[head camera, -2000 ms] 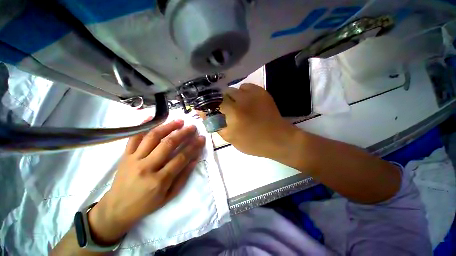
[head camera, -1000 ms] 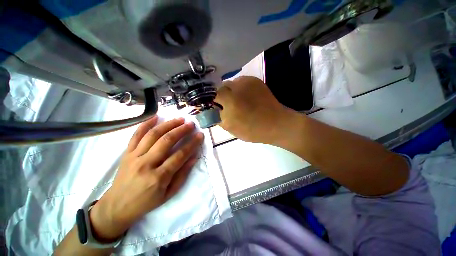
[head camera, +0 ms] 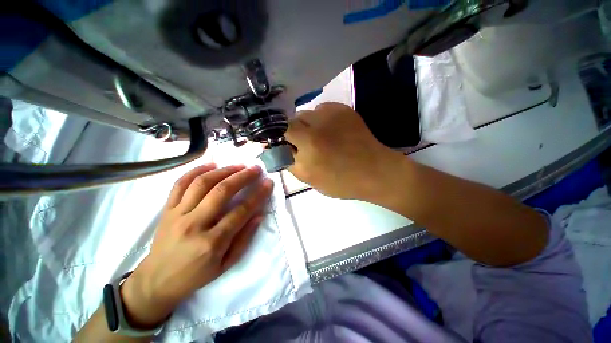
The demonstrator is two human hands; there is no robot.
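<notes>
A white garment piece (head camera: 248, 288) lies under the sewing machine head (head camera: 308, 47) and spreads to the left, its hemmed edge hanging over the table front. My left hand (head camera: 204, 224) lies flat on it, fingers spread a little, fingertips just in front of the needle area. My right hand (head camera: 335, 151) is bent beside the round grey knob (head camera: 277, 158), right of the needle area. Its fingertips are hidden behind the knob and metal parts, so I cannot tell what they hold. The needle point is hidden in glare.
A black phone (head camera: 385, 100) lies under the machine arm, with a white cloth scrap (head camera: 442, 100) beside it. A curved shiny bar (head camera: 100, 175) crosses at left. A ruled strip (head camera: 368, 256) runs along the table's front edge. White cloth (head camera: 586, 231) lies at far right.
The machine head has shifted left and up in view. My left fingertips have drawn back slightly from the needle area. The garment piece has barely moved.
</notes>
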